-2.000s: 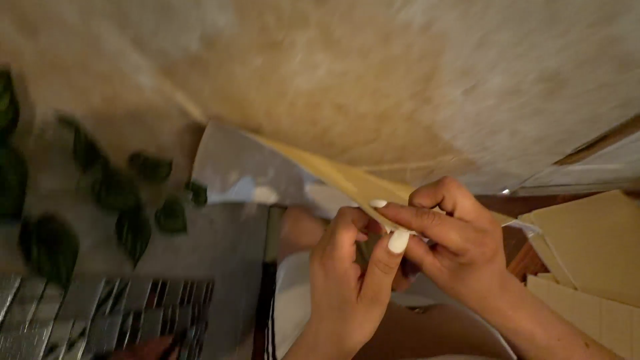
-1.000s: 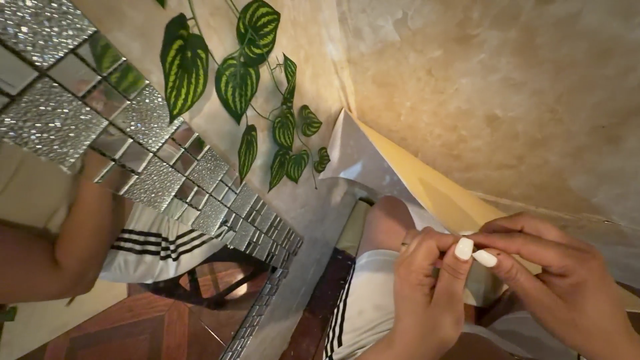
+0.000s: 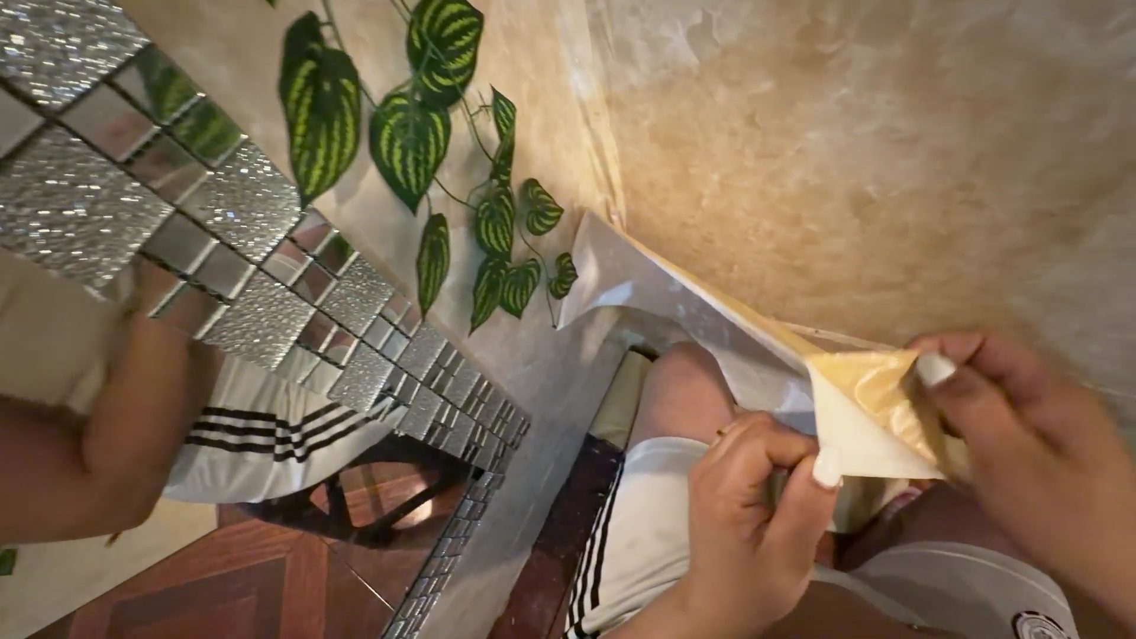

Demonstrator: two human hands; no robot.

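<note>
A sheet of marbled adhesive film hangs loose along the lower edge of the marbled wall covering, its greyish side and a yellowish side both showing. My left hand pinches the sheet's corner between thumb and forefinger. To its right, my right hand grips the other part of the folded corner, where a white paper backing lies against the glossy yellowish face. The right fingertips are partly hidden behind the fold.
A mirror with a mosaic tile frame stands at the left and reflects an arm and striped shorts. Artificial vine leaves hang on the wall. My knees are below the sheet, and wood-patterned floor shows in the mirror.
My hands have moved apart from their earlier fingertip-to-fingertip pinch, and the white backing and yellowish face now show between them. The view has swung since the oldest frame, bringing the mirror in.
</note>
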